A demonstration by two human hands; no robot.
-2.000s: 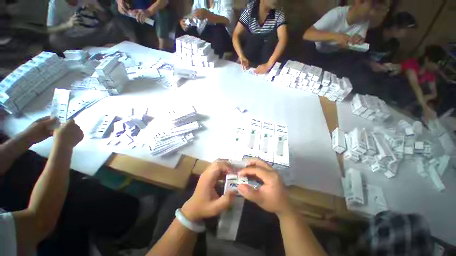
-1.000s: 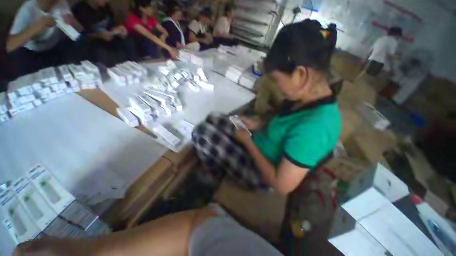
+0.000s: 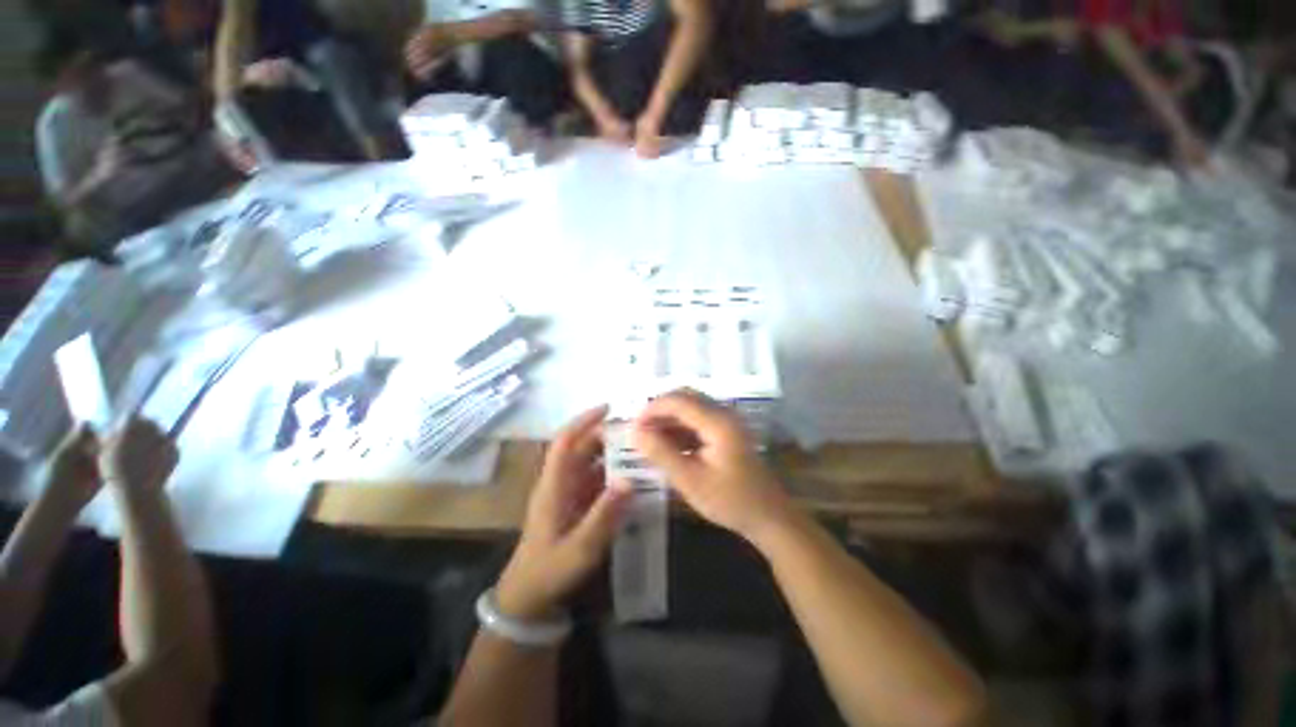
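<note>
A slim white carton (image 3: 641, 557) hangs down between my hands at the table's front edge, its upper end at my fingers. My left hand (image 3: 571, 497) wears a pale band at the wrist and grips the carton's left side near the top. My right hand (image 3: 711, 462) has its fingers at the carton's top end. The fingers partly hide that end, and blur hides its flaps. A block of white cartons (image 3: 704, 348) with grey-green pictures lies on the white table covering (image 3: 839, 327) just beyond my hands.
Loose flat cartons (image 3: 476, 384) lie left of centre. Stacked cartons (image 3: 824, 125) stand along the far edge. A loose heap of cartons (image 3: 1038, 291) is on the right table. Another person's hands (image 3: 121, 457) hold a white piece at left. A checked cloth (image 3: 1173, 554) shows at lower right.
The view has swung back from the right side, where a person in green sat, to the table ahead. My hands and the carton are in view again.
</note>
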